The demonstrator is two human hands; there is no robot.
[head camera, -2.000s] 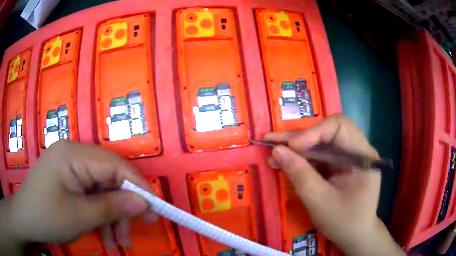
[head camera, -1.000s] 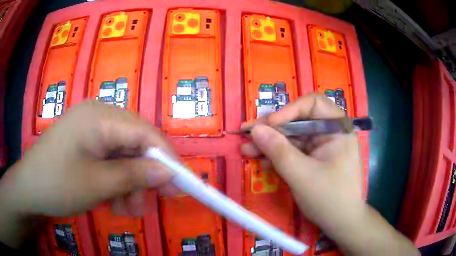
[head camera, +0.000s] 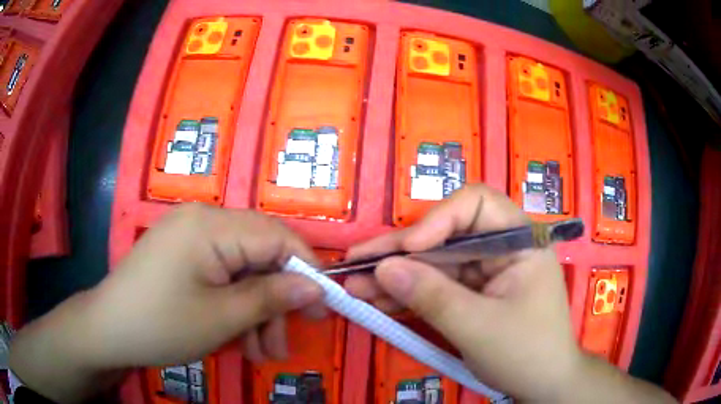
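My left hand (head camera: 198, 288) pinches one end of a narrow white sticker liner strip (head camera: 379, 325) with rows of tiny marks. The strip slants down to the right. My right hand (head camera: 482, 292) holds dark tweezers (head camera: 490, 243), their tips at the strip's upper edge beside my left fingertips. Whether a sticker is on the tips is too small to tell. Below both hands, orange phone backs (head camera: 316, 95) lie in the pockets of a pink-red foam tray (head camera: 379, 16). They show yellow camera blocks and silver card slots. The hands and strip partly hide the lower row.
Other red foam trays stand at the left (head camera: 59, 95) and right (head camera: 700, 292). The dark green bench (head camera: 99, 170) shows beside the tray. A yellow object (head camera: 585, 30) and a white printed item (head camera: 656, 39) lie beyond it at the upper right.
The tray has shifted rightward in view. The tweezers' tips, earlier near the lower right corner of an upper-row phone, are now at the strip. Both hands are closer together.
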